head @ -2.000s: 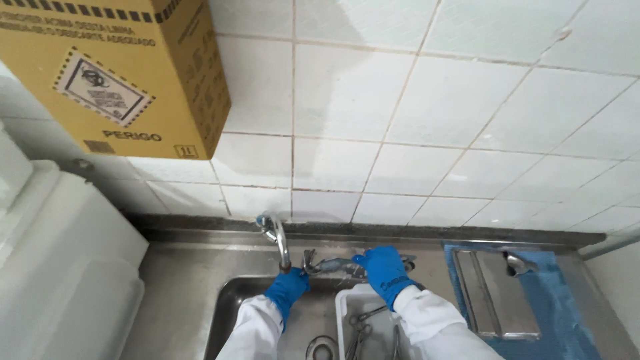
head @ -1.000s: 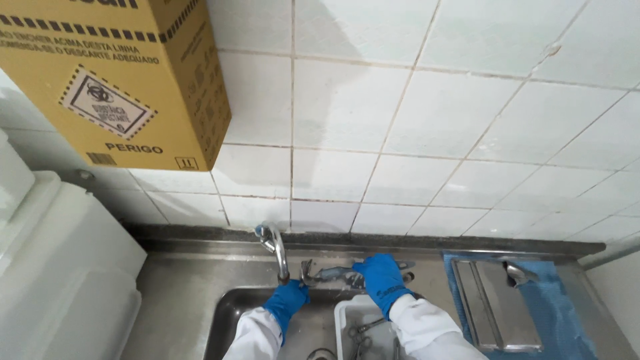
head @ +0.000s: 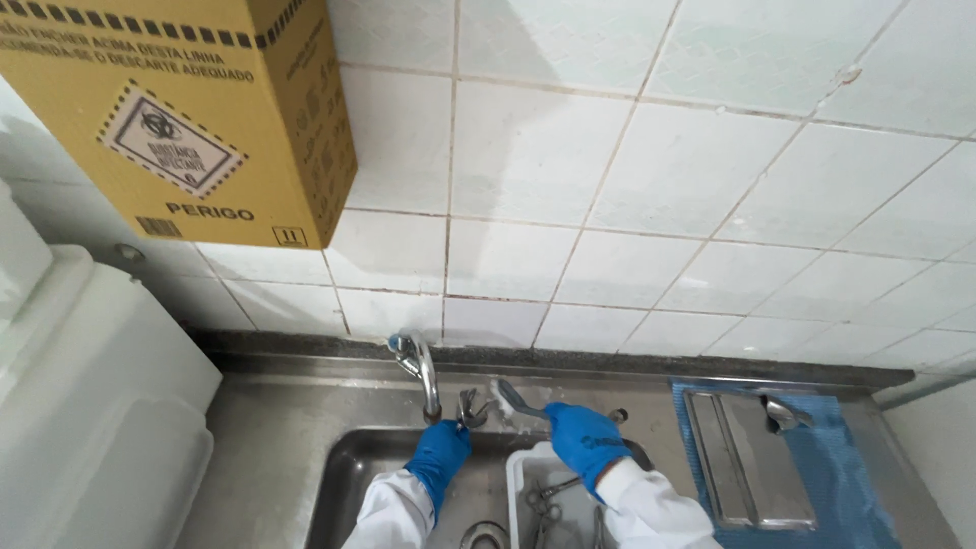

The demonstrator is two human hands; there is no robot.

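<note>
Both hands wear blue gloves. My left hand (head: 442, 456) is closed on a metal instrument (head: 471, 412) with curved, looped ends, just right of the faucet spout (head: 428, 381). My right hand (head: 587, 442) grips the grey handle of a scrub brush (head: 518, 400); its pale bristles point toward the instrument, with a small gap between them. Below my right hand, a white plastic tub (head: 515, 488) in the steel sink holds several metal scissors-like instruments (head: 543, 503). The inside of each grip is hidden by the gloves.
A steel sink (head: 335, 465) with a drain (head: 485, 536) lies under the hands. On the right, a metal tray or lid (head: 751, 457) and a shiny metal piece (head: 785, 415) rest on a blue cloth (head: 846, 473). White containers (head: 99, 396) stand left; a yellow biohazard box (head: 229, 137) hangs above.
The brush has come away from the instrument in my left hand, and its head now shows, raised beside it. Both hands stay near the faucet.
</note>
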